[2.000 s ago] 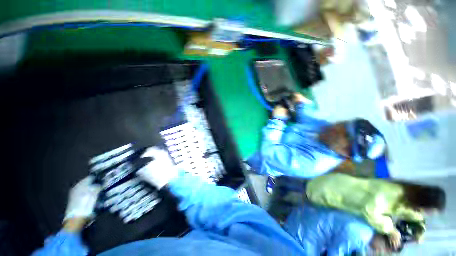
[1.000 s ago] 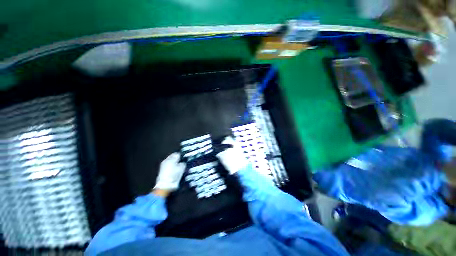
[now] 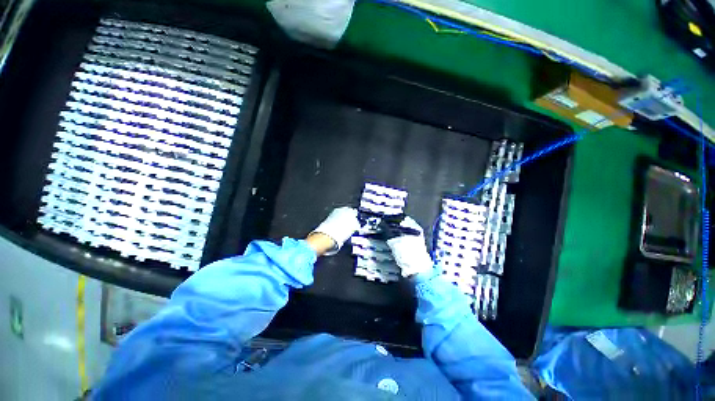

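Silvery notched metal parts (image 3: 384, 197) lie in a short column in the middle of a black tray (image 3: 313, 200). My left hand (image 3: 337, 227), white-gloved with bare wrist showing, is at the column's left side, fingertips at a part between my hands; its grip is unclear. My right hand (image 3: 410, 249), white-gloved, is at the right side, closed on a small dark tool (image 3: 400, 227) that points toward the same part. More parts (image 3: 375, 258) lie just below the hands. Further columns of parts (image 3: 461, 235) lie at the tray's right side.
A left tray (image 3: 268, 117) holds long rows of parts. A blue line (image 3: 541, 149) crosses above the right columns. A brown carton (image 3: 584, 98) and grey-white box (image 3: 652, 99) stand on the green bench. A shiny-rimmed tray (image 3: 669, 213) is right; another person's blue sleeve (image 3: 627, 364) is lower right.
The view has turned and moved left, so the left tray shows far more fully. My hands have come closer together over the middle column, with the tool between them.
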